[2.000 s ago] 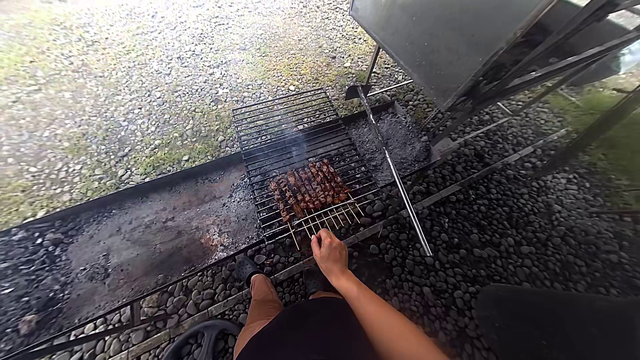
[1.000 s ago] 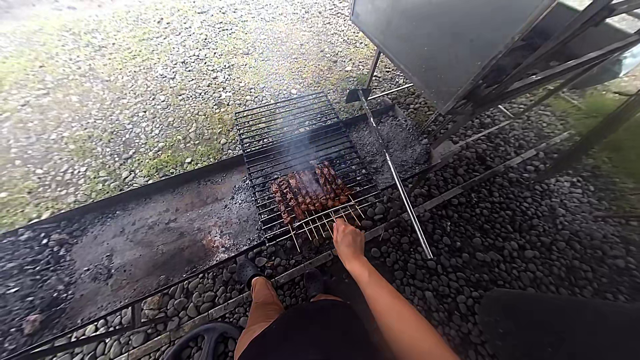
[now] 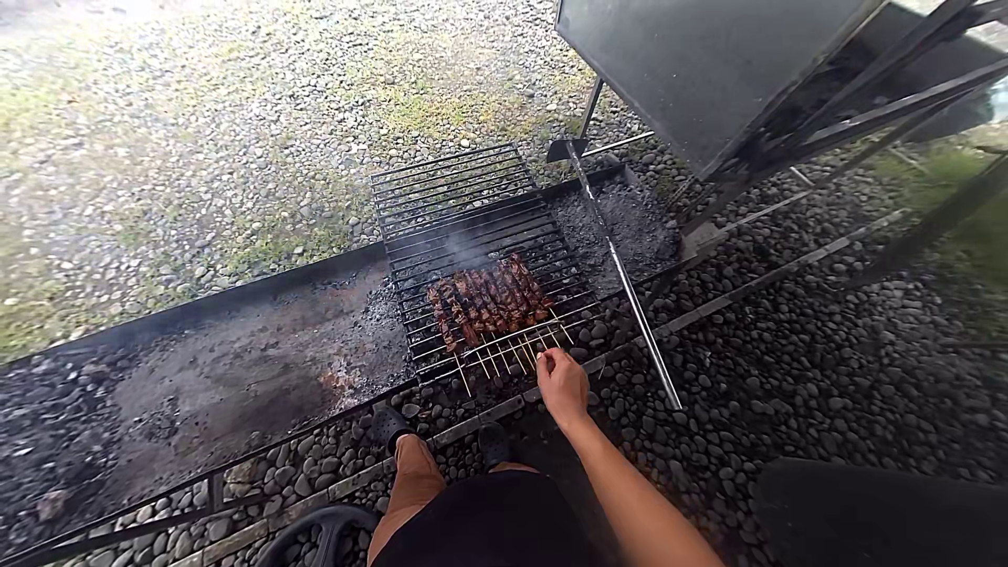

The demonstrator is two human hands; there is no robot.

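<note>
Several meat skewers (image 3: 492, 303) lie side by side on a black metal grill grate (image 3: 465, 232), their bare wooden ends pointing toward me. Thin smoke rises over the meat. My right hand (image 3: 562, 383) is at the near edge of the grate, its thumb and fingertips pinched on the end of a wooden skewer near the right of the row. Under the grate runs a long metal charcoal trough (image 3: 236, 378) with ash and a small reddish glowing patch. My left hand is out of view.
A long-handled metal tool (image 3: 622, 272) with a flat blade leans across the trough, right of the grate. A large metal box (image 3: 709, 63) on a frame stands at upper right. Below left is a dark curved plastic object (image 3: 315, 524). Rounded stones (image 3: 795, 370) cover the ground around my feet.
My right hand has moved rightward along the skewer ends from two seconds ago. The smoke over the meat has thinned since one second ago.
</note>
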